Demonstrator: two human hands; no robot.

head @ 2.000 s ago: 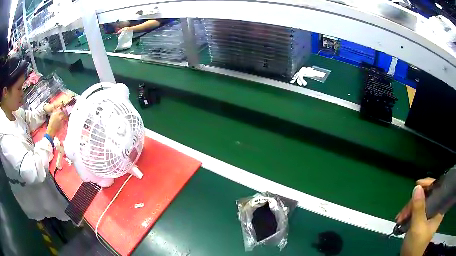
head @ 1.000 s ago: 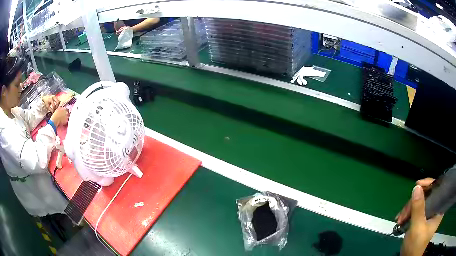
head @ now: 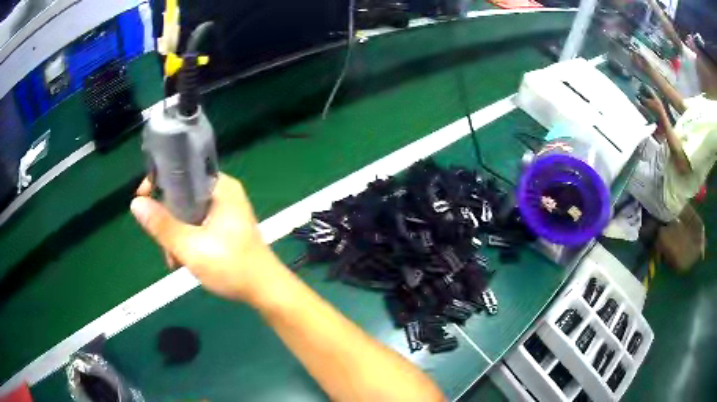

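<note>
My right hand (head: pixel 224 235) comes in from the lower right and is closed around the grey electric screwdriver (head: pixel 181 157). The tool is upright on its black cable with a yellow tie; its lower end is hidden by my hand. Below it, a dark round patch of tiny screws (head: pixel 178 345) lies on the green bench. An open clear bag (head: pixel 98 381) with black contents is cut off by the bottom edge. A large heap of black plastic parts (head: pixel 417 235) lies right of my hand. My left hand is not in view.
A purple-rimmed round item (head: pixel 604 206) stands right of the heap. White slotted trays (head: pixel 578 294) with black units are at the lower right bench edge. A white box (head: pixel 582 98) is behind. People sit at the far right. A white strip (head: pixel 307 208) borders the bench and green conveyor.
The view has swung right: the fan is gone and the red mat is nearly out of view, while the heap, purple item and trays now show. My right hand still holds the screwdriver.
</note>
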